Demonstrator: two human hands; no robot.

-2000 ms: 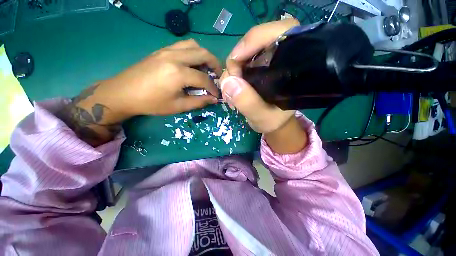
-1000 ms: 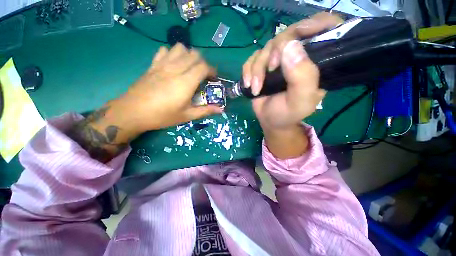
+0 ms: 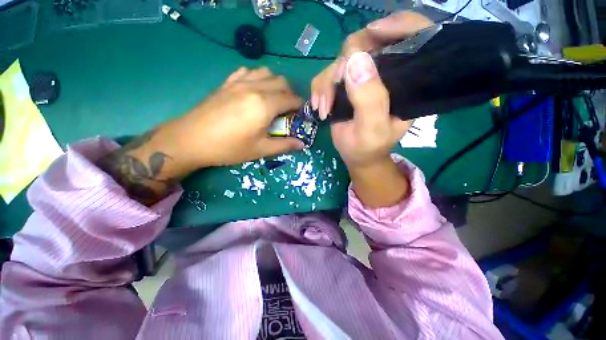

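My left hand (image 3: 232, 119) holds an opened smartwatch body (image 3: 304, 129) between thumb and fingers, its internals showing. A small yellow and white piece (image 3: 280, 126) sticks out of the case on the palm side. My right hand (image 3: 365, 99) grips a thick black cylindrical handheld electric tool (image 3: 445, 70). The tool's front end is at the right edge of the watch body, and my right fingers partly hide it; I cannot tell if it touches. White scraps (image 3: 304, 178) lie on the green mat just below the watch.
A black back cover (image 3: 44, 87) and yellow paper (image 3: 23, 133) lie at left. A black cable with a round black puck (image 3: 250, 41) and a small metal plate (image 3: 307, 40) lie beyond my hands. White paper (image 3: 420, 131) and a blue box (image 3: 529, 126) are at right.
Two seconds ago both hands were together at the case and the tool lay over my right wrist. Now my right hand grips the tool, and its tip is closer to the watch than a second ago.
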